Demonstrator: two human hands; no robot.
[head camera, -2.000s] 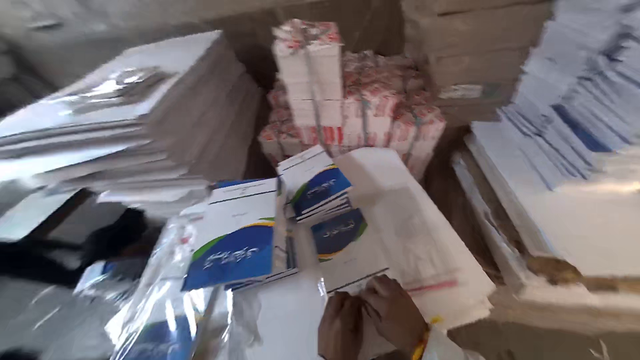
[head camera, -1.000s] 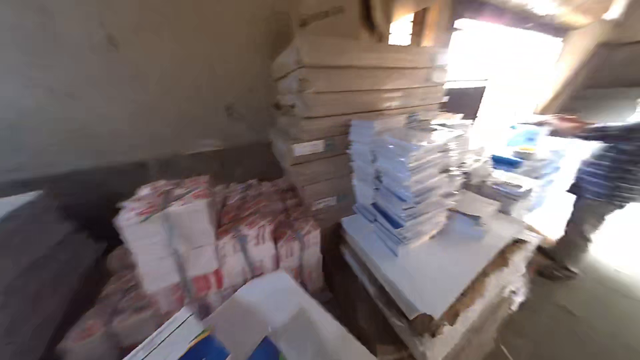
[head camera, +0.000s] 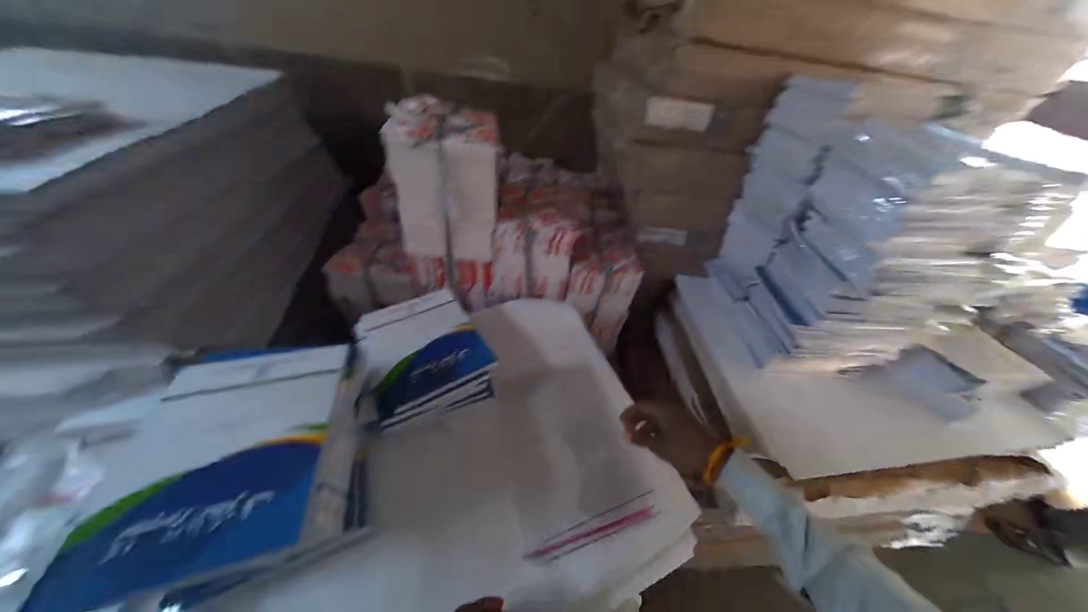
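Large white paper sheets (head camera: 544, 459) lie in a stack before me. My right hand (head camera: 659, 429), with a yellow-orange band at the wrist, is at the right edge of that stack; its fingers are curled and blurred, and whether they grip a sheet is unclear. Only a small part of my left hand (head camera: 481, 604) shows at the bottom edge, over the sheets. A small pile of blue-and-white printed booklets (head camera: 438, 365) sits at the stack's upper left. Larger blue-and-white booklets (head camera: 229, 501) with green and yellow curves lie to the left.
Strapped paper bundles with red print (head camera: 450, 187) stand behind the sheets. A tall stack of boards or sheets (head camera: 195, 212) rises at left. Wrapped brown packages (head camera: 680, 170) are piled at the back right. Tall piles of booklets (head camera: 816, 221) stand on a white-topped stack (head camera: 816, 416) at right.
Two seconds ago both hands were together at a booklet on the sheets; now they are apart and that booklet no longer shows there. The view swung right and back.
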